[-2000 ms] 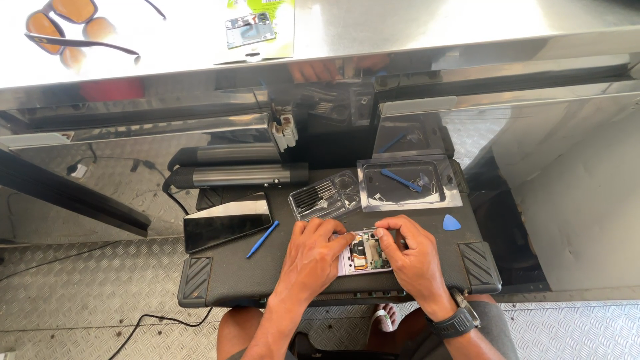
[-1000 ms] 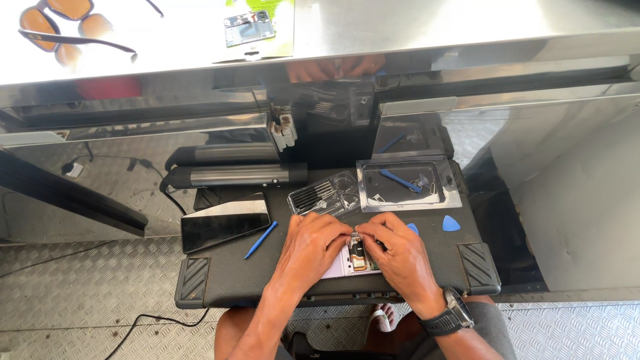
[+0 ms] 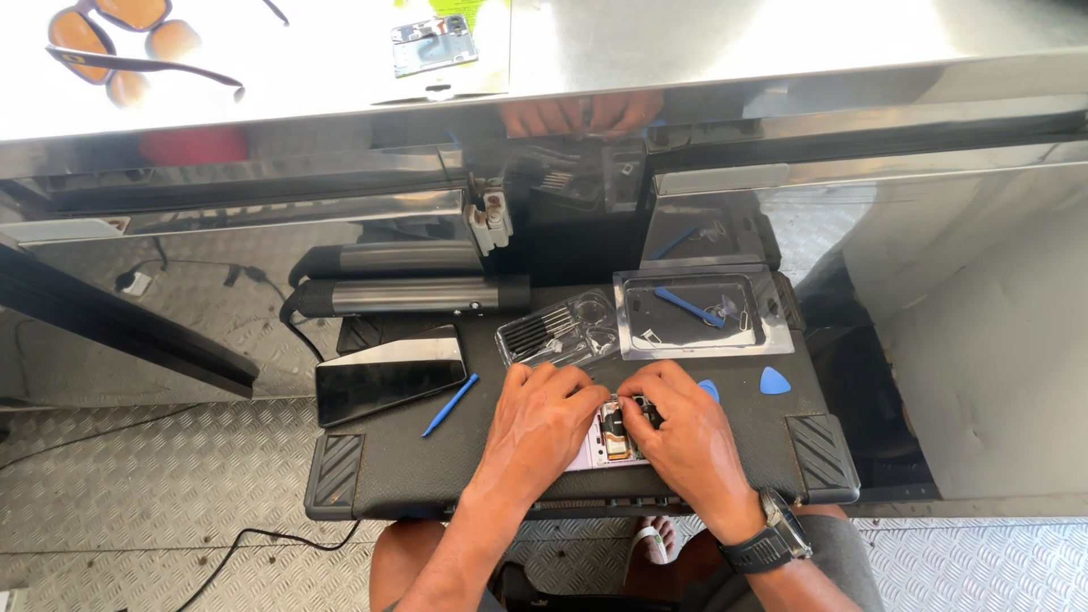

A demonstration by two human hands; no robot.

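Observation:
An opened smartphone body (image 3: 615, 438) with its inner parts bare lies on a black padded case (image 3: 408, 476). My left hand (image 3: 544, 416) rests over its left side, thumb and forefinger at its upper edge. From the right, my right hand (image 3: 680, 433) bends over the phone, fingertips almost meeting the left ones. Whether either hand grips a small part is hidden by the fingers. One blue pick (image 3: 708, 390) shows partly behind my right hand, and another blue pick (image 3: 774, 381) lies farther right. To the left are a blue plastic spudger (image 3: 450, 406) and a dark glass screen panel (image 3: 391, 376).
Behind my hands stand a clear plastic tray of screwdrivers (image 3: 557, 327) and a clear plastic tray (image 3: 705, 314) holding a blue pry tool (image 3: 688, 307). A metal cylindrical device (image 3: 408, 296) lies at the case's back edge. Sunglasses (image 3: 127, 55) and a phone part (image 3: 433, 44) lie on the steel counter (image 3: 680, 51).
Since two seconds ago my right hand has moved left over the phone, hiding more of its board. A blue pick partly hidden behind that hand has come into view.

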